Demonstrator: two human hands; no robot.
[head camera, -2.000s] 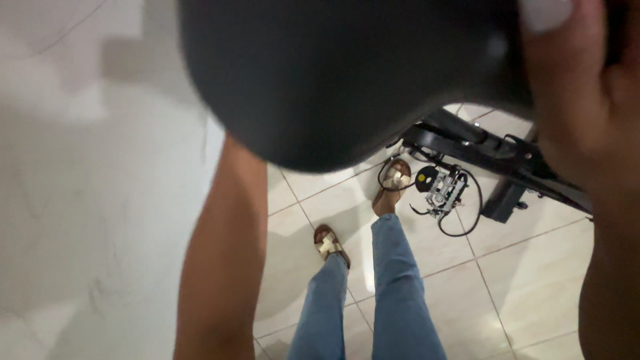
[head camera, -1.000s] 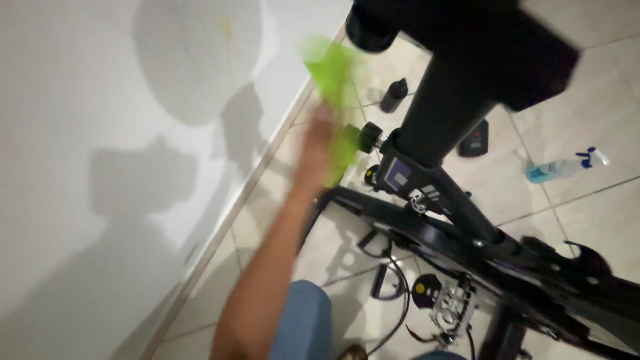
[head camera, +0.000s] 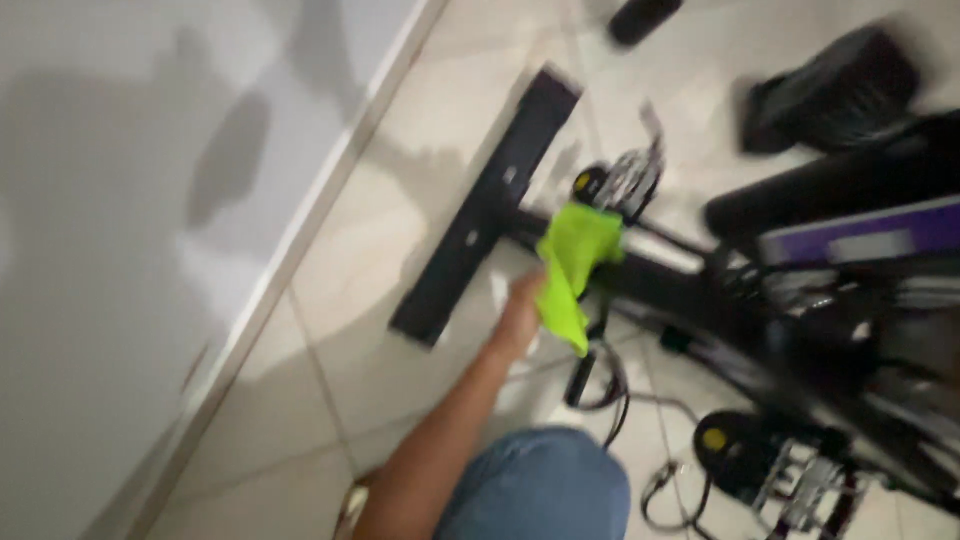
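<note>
My left hand (head camera: 523, 309) reaches in from the bottom and grips a bright green cloth (head camera: 574, 262). The cloth lies over or just above the black frame bar (head camera: 660, 289) of an exercise bike, near where that bar joins a black floor crossbar (head camera: 487, 206). A pedal (head camera: 630, 180) with metal parts is just beyond the cloth. A second pedal (head camera: 806, 480) shows at lower right, with a loose strap or cable beside it. My right hand is out of view. Motion blur softens the bike and cloth.
A white wall (head camera: 135, 195) with a baseboard (head camera: 300, 225) runs along the left. A black cylindrical object (head camera: 643, 19) is at the top on the tiled floor (head camera: 300, 420). My jeans-covered knee (head camera: 536, 487) is at the bottom. Black bike parts fill the right side.
My left hand has moved with the green cloth down to the low frame bar by the floor crossbar. The view has shifted strongly. The hand seen at right two seconds ago is gone.
</note>
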